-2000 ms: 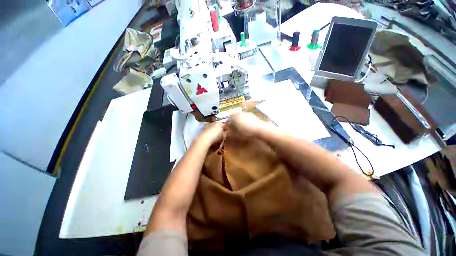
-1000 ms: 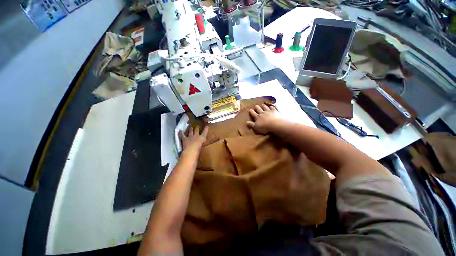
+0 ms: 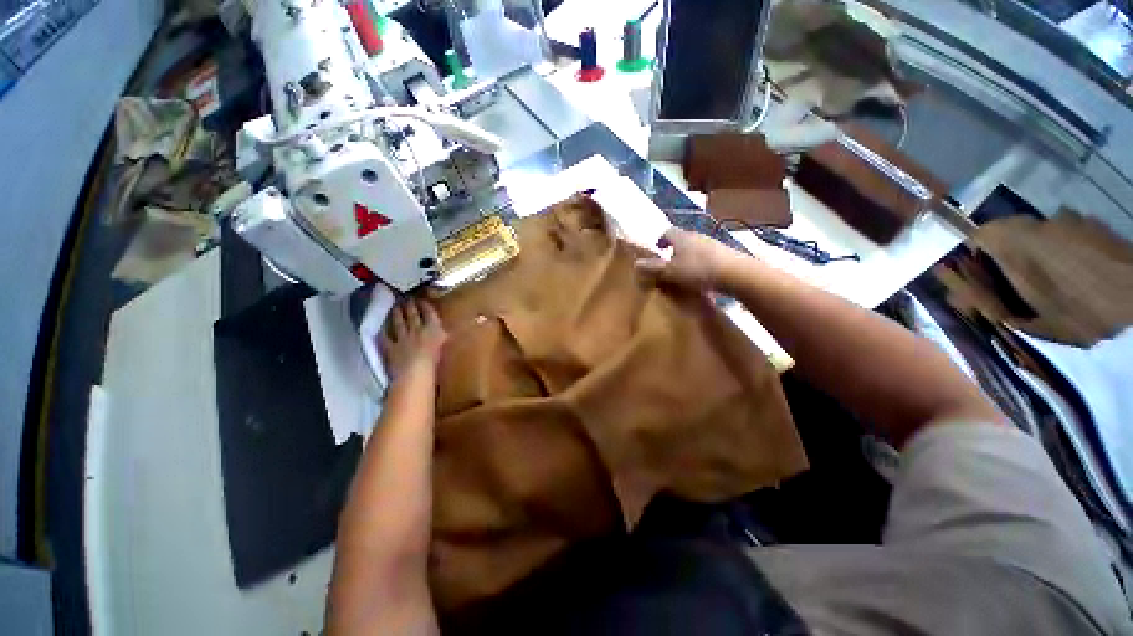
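The brown panel [image 3: 671, 385] lies creased over the machine bed and hangs over the table edge onto my lap. Its far edge reaches the yellow-gold clamp frame [image 3: 478, 249] under the white sewing machine head [image 3: 360, 205]. My left hand [image 3: 413, 333] lies flat with fingers spread on the panel's left edge, just in front of the machine head. My right hand [image 3: 690, 261] has its thumb and fingers closed on the panel's right edge. A white sheet [image 3: 634, 218] shows under the panel.
Small brown pieces [image 3: 739, 180] and a long brown stack [image 3: 864, 186] lie right, near a grey-framed screen [image 3: 711, 62] and black cable [image 3: 795, 245]. Thread cones [image 3: 589, 56] stand behind. Brown panels [image 3: 1056, 273] are piled at far right. A black mat [image 3: 280, 435] lies left.
The view has turned right. My right hand has gone from lying flat on the panel to gripping its right edge, which is pulled out to the right. My left hand stays at the left edge.
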